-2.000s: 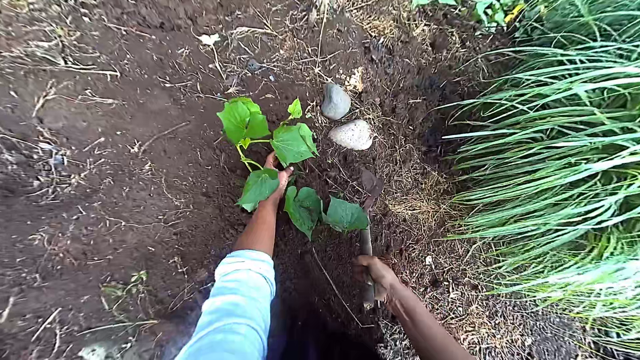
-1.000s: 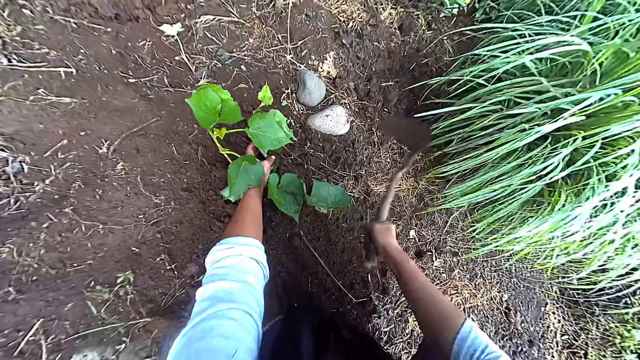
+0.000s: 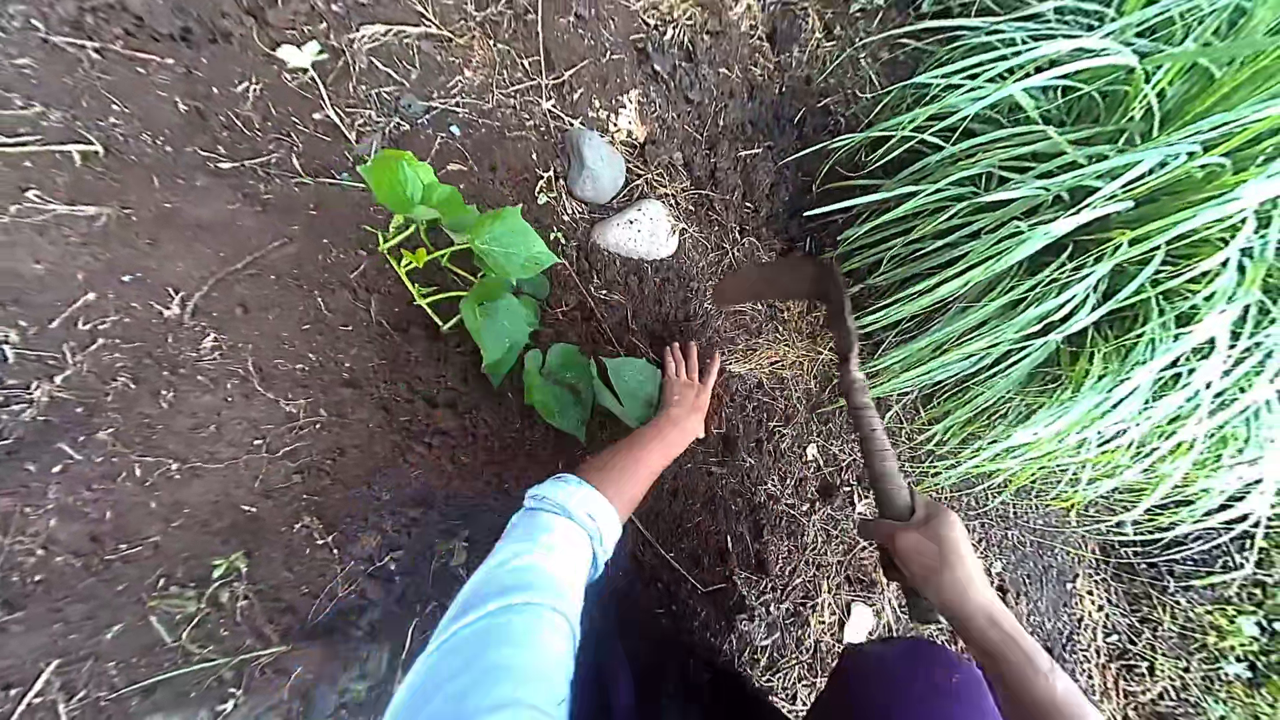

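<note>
My left hand (image 3: pixel 688 390) lies with fingers apart on the soil, at the right edge of a leafy green plant's lowest leaf (image 3: pixel 632 388); it grips nothing. The vine-like plant (image 3: pixel 508 243) leans over the dark soil, its pale green stems curving up to the left. My right hand (image 3: pixel 925 550) is closed round the wooden handle of a hand tool with a curved, dark metal blade (image 3: pixel 780 281). The blade is over the ground to the right of the plant, pointing left. Whether it touches the soil I cannot tell.
A grey stone (image 3: pixel 594 167) and a speckled whitish stone (image 3: pixel 637 230) lie above the plant. Long-bladed grass (image 3: pixel 1060 260) fills the right side. Dry straw and twigs are scattered over the soil (image 3: pixel 200 400). My knee in purple cloth (image 3: pixel 905 680) is at the bottom.
My left hand has left the plant's stem and moved right, to the ground by the lowest leaves. The curved blade, blurred one second ago, now points left.
</note>
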